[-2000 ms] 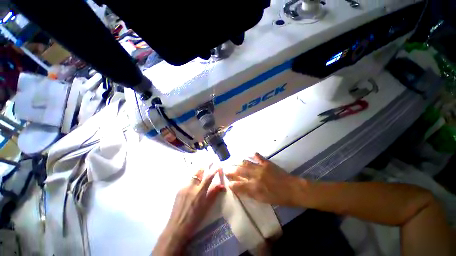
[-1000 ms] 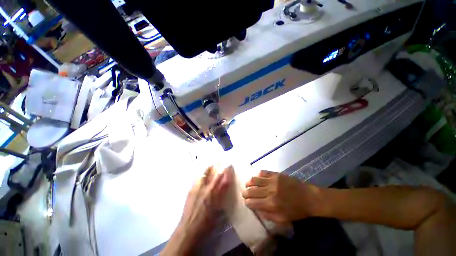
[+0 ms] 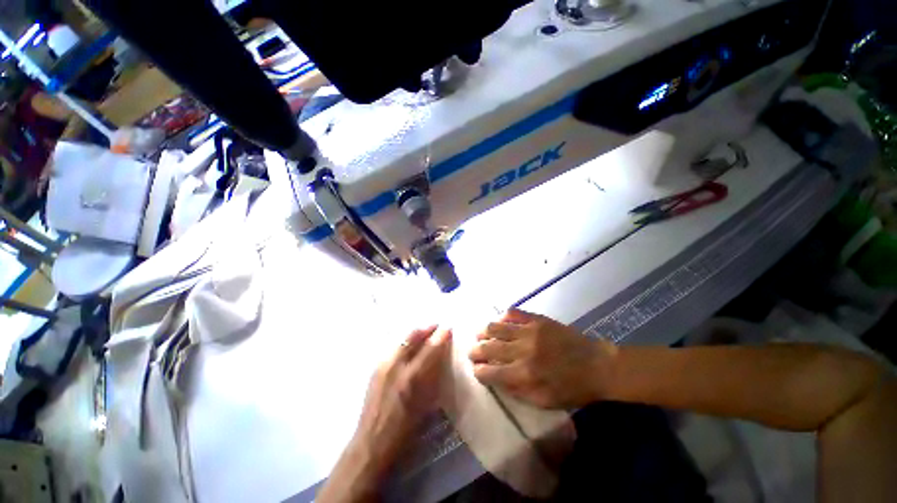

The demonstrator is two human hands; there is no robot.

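A cream fabric strip (image 3: 498, 429) runs from below the needle area of the white JACK sewing machine (image 3: 511, 147) down over the table's front edge. My left hand (image 3: 405, 385) holds the strip's left side with thumb and fingers. My right hand (image 3: 536, 362) holds its right side, fingers curled. Both hands are just in front of the presser foot area, where glare hides the strip's far end and the needle. The strip's lower end hangs near my lap.
Pale cut pieces (image 3: 177, 339) lie heaped on the table at left. Red-handled snips (image 3: 688, 201) lie under the machine arm at right. A grey ruler band (image 3: 639, 303) lines the table's front edge. A dark arm crosses the top left.
From two seconds ago, my right hand has moved slightly away from my left, which has stayed on the strip. Since one second ago, my right hand has moved slightly up towards the machine.
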